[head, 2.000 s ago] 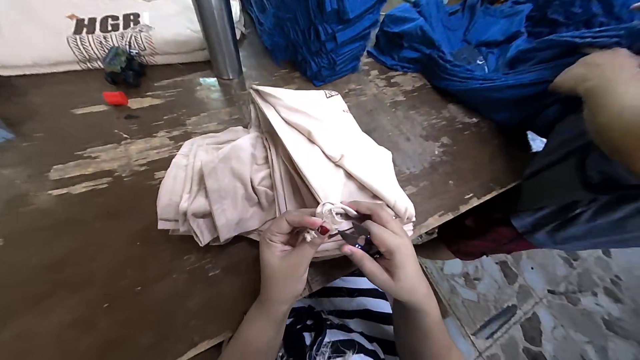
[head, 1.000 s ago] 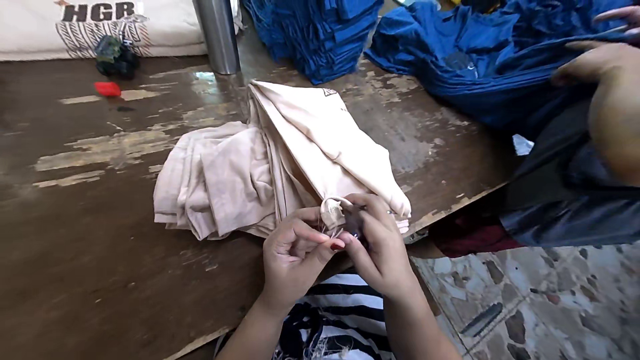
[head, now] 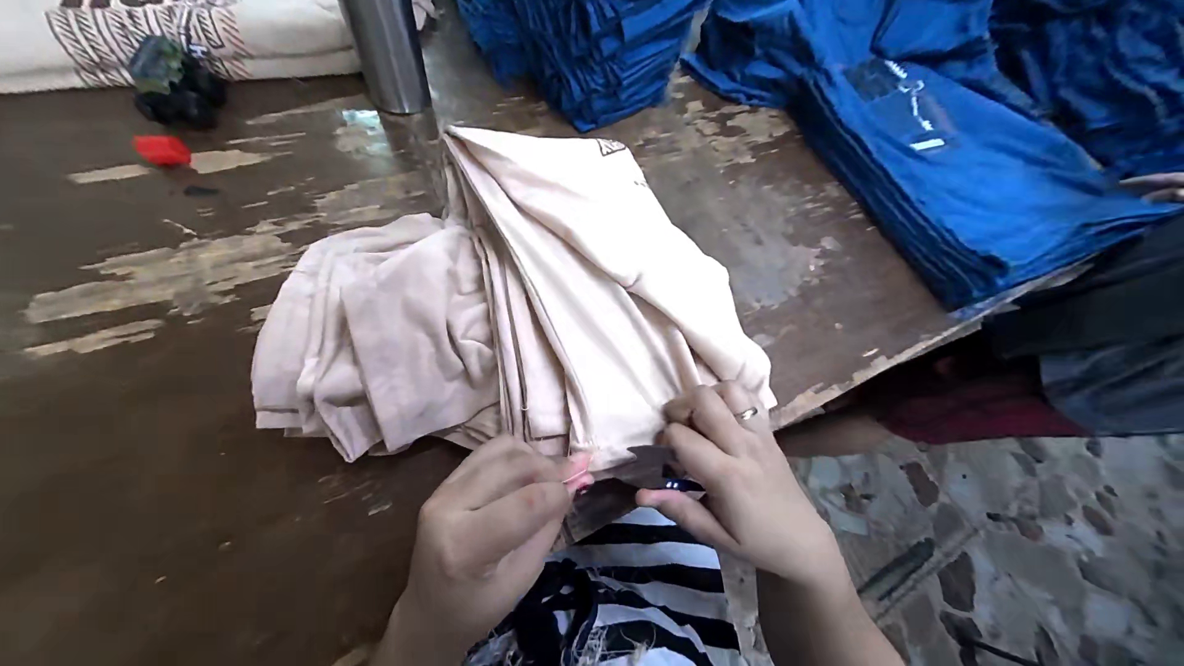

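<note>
Cream-coloured folded garments (head: 592, 268) lie in a fanned stack at the table's near edge, with a small printed mark near the top. My left hand (head: 504, 504) pinches a thin thread at the lower edge of the fabric between thumb and finger. A ring is on my right hand (head: 731, 472), which holds small dark thread snippers (head: 652, 465) close to that edge, their blades toward the left fingertips. Part of the snippers is hidden in the palm.
Stacked blue garments (head: 925, 157) cover the right back of the worn wooden table (head: 139, 518). A metal tumbler (head: 387, 55), a toy vehicle (head: 176, 83) and a red piece (head: 162, 150) stand at the left back. At the right edge is another person's hand (head: 1156, 185).
The loop of cream fabric between my fingers is no longer raised; both hands are now at the garment's lower edge. The other person's arm has drawn back right, and the blue garments there lie flatter.
</note>
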